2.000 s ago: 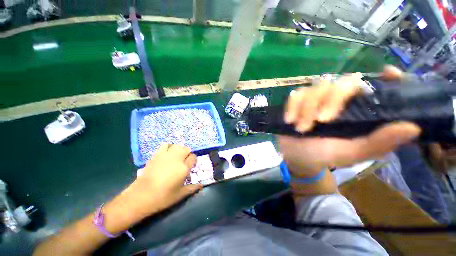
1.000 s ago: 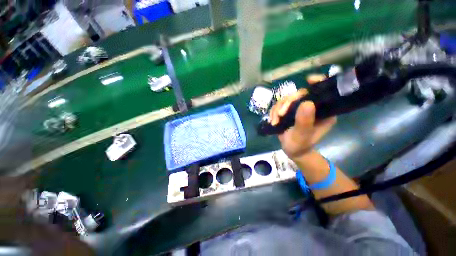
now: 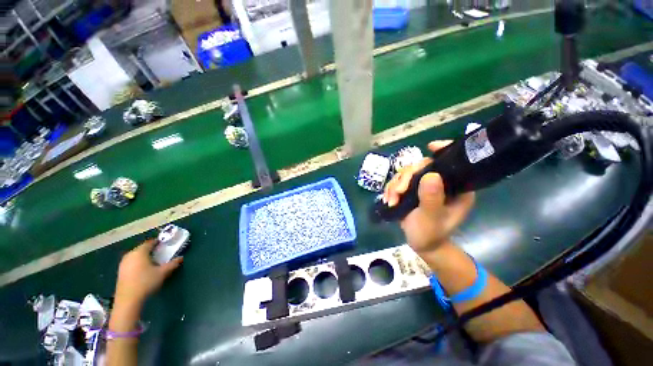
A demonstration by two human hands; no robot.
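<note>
My right hand (image 3: 433, 204) grips the black electric screwdriver (image 3: 494, 146), its tip pointing left above the bench. My left hand (image 3: 143, 268) is at the left, with thumb and fingers around the near side of a white plug housing (image 3: 172, 244) on the bench. The light-blue screw tray (image 3: 245, 250), full of tiny silver screws (image 3: 297, 221), lies in the middle. The long white fixture (image 3: 372, 293) with round dark holes and black straps lies in front of it. Its visible holes hold no housing.
White units (image 3: 374, 171) stand right of the tray. Loose white housings (image 3: 68, 314) lie at the lower left. A heap of units (image 3: 598, 96) is at the far right. The green belt (image 3: 301, 121) carries several units, beside metal posts (image 3: 352, 78). A cardboard box (image 3: 623, 275) stands at the lower right.
My left hand left the fixture, was not clearly visible one second ago, and is now at the housing on the left. The screwdriver turned tip-down slightly. The view shifted left.
</note>
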